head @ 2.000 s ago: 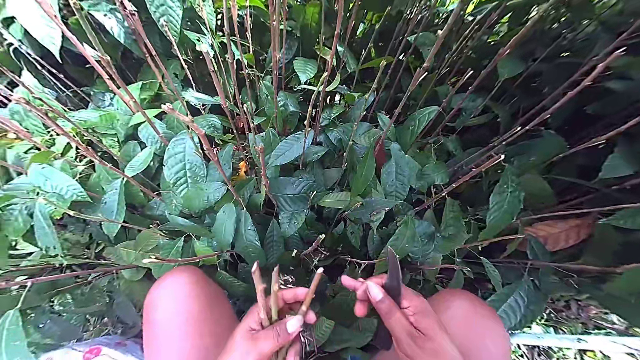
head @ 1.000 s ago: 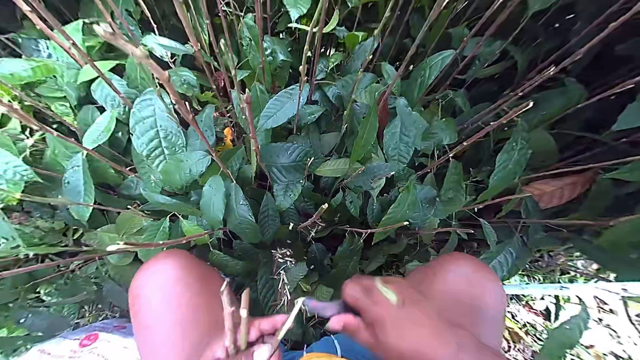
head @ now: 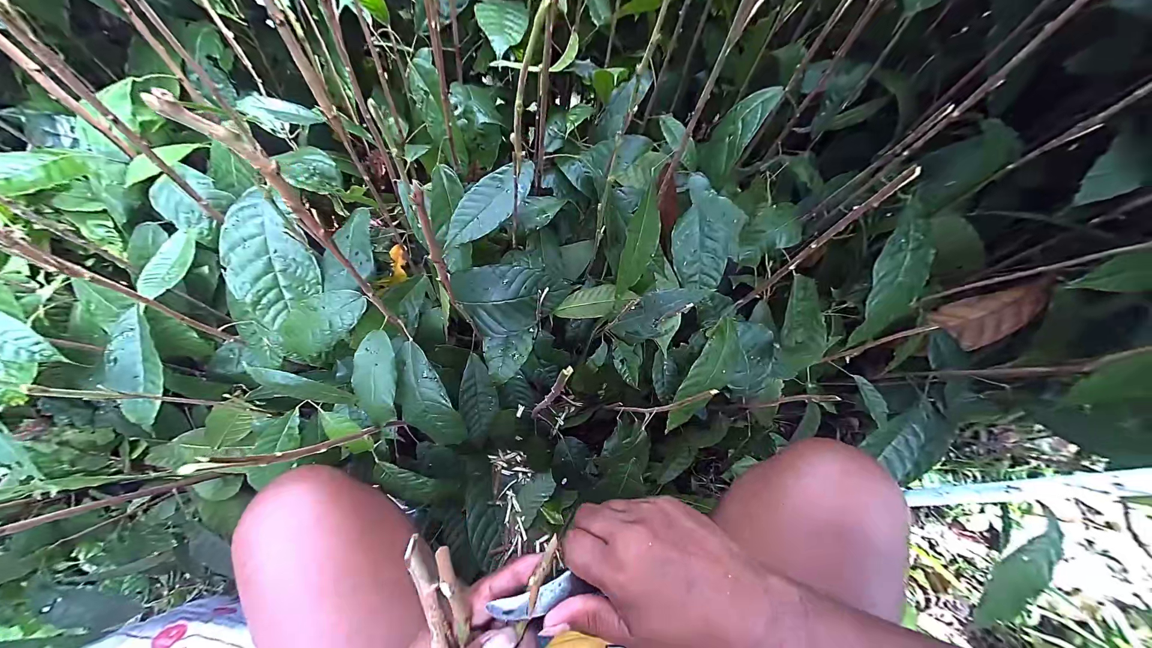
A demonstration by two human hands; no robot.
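My left hand [head: 506, 594], at the bottom edge, holds several cut woody stems [head: 437, 589]; two stand up at its left, and a thinner stem [head: 542, 574] leans between my hands. My right hand [head: 652, 567] is closed around a knife whose handle is hidden. The curved metal blade [head: 540, 598] lies against the thinner stem, close to my left fingers. Pale shavings [head: 513, 490] lie on the leaves just beyond my hands.
Dense leafy plants [head: 504, 297] with bare upright branches [head: 297, 198] fill the space ahead. My bent knees [head: 328, 558] flank my hands. A pale pole or pipe [head: 1035, 489] runs at the right, and a printed cloth or bag [head: 202, 625] lies lower left.
Two seconds ago my hands were apart with the blade upright; now the blade is at the stem held in my left hand. The view has tilted somewhat.
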